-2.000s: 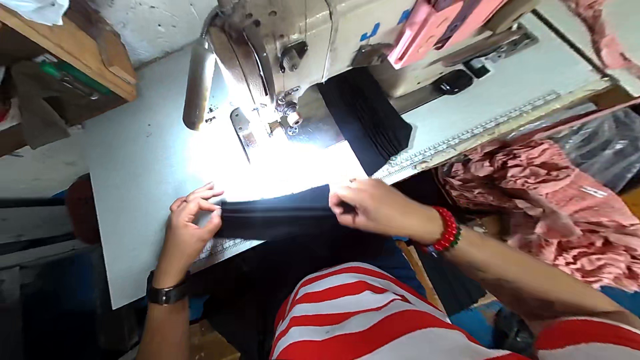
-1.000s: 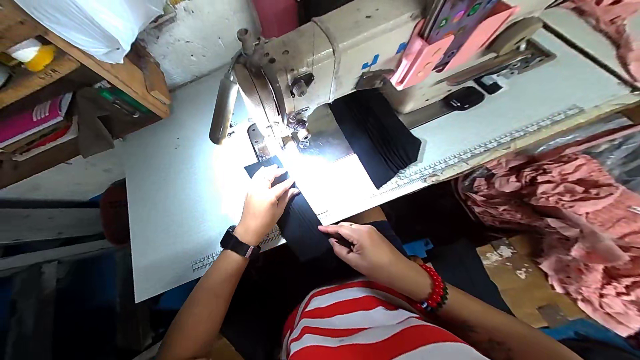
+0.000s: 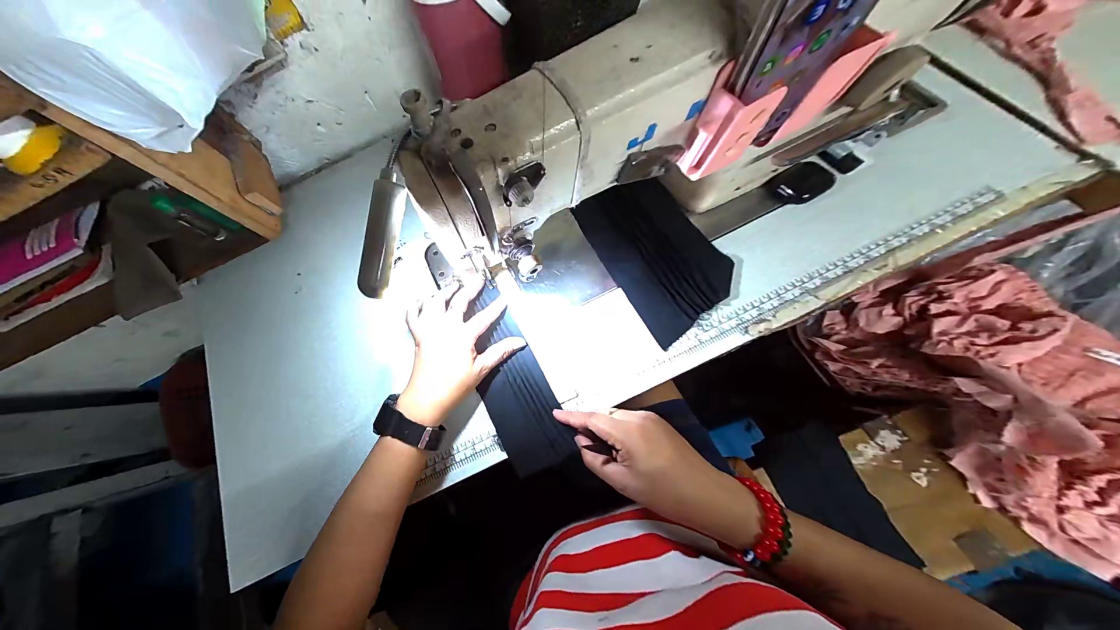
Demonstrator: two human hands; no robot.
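A pleated strip of black fabric (image 3: pixel 525 411) runs from the needle area of an industrial sewing machine (image 3: pixel 516 131) down over the table's front edge. My left hand (image 3: pixel 451 346) lies on its upper part with fingers spread, close to the presser foot (image 3: pixel 494 267). Beside the strip's lower right edge is my right hand (image 3: pixel 643 455), fingers curled around a small dark object that I cannot make out, its index fingertip touching the fabric. Another pleated black piece (image 3: pixel 652 254) lies under the machine arm. Glare from the lamp (image 3: pixel 382 236) hides detail around the needle.
A measuring tape (image 3: pixel 840 271) runs along the front edge of the table (image 3: pixel 289 376). A phone in a pink holder (image 3: pixel 735 122) is on the machine. Wooden shelves (image 3: pixel 166 192) with a plastic bag stand left; crumpled pink fabric (image 3: pixel 989 350) lies right.
The black strip lay sideways along the table's front edge between both hands; it has turned and now reaches the needle area. My left hand has moved up close to the presser foot.
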